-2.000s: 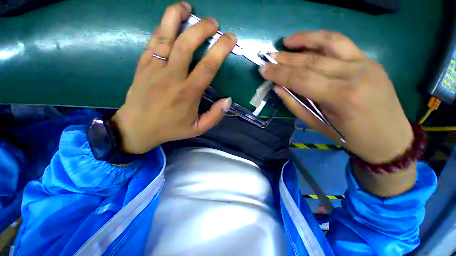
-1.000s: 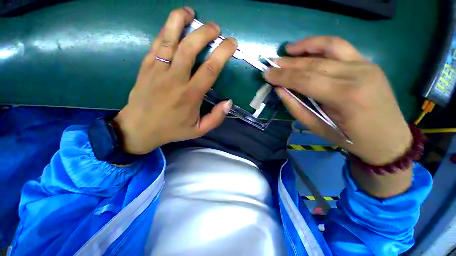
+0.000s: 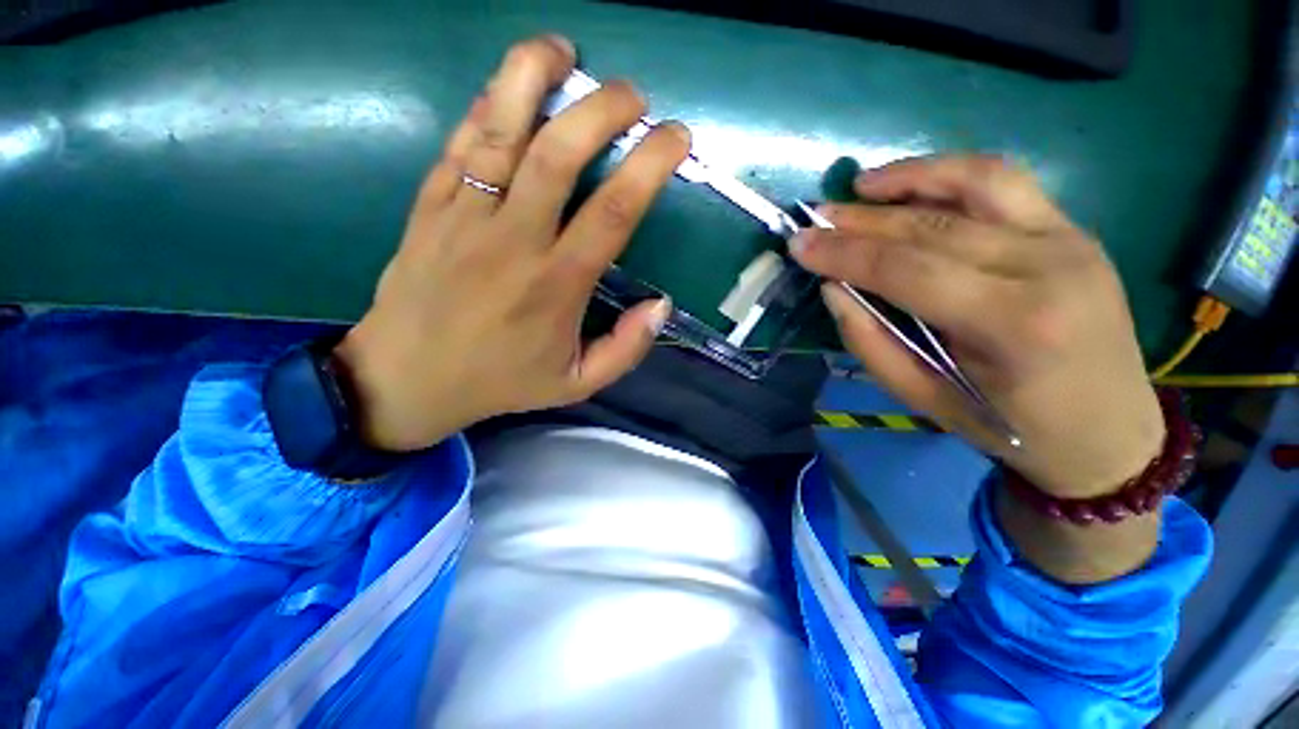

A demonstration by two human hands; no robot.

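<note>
A silver-and-black phone middle frame (image 3: 729, 190) lies tilted at the front edge of the green mat. A pale strip (image 3: 751, 288) shows inside its window near the right end. My left hand (image 3: 499, 271) spans the frame, fingertips on the far silver edge and thumb on the near edge. My right hand (image 3: 983, 285) holds thin silver tweezers (image 3: 912, 342), their tips at the frame's far right corner. Fingers partly hide that corner, and any small part under the tips cannot be made out.
The green mat (image 3: 257, 185) spans the bench. A black tray (image 3: 983, 29) lies at the top edge. A grey meter (image 3: 1254, 228) with a yellow-orange cable (image 3: 1211, 321) stands at the far right. Yellow-black striped tape shows below the bench.
Both hands and the frame have shifted slightly right and down in the picture. The tweezers stay at the same corner, and the black tray shows more at the top.
</note>
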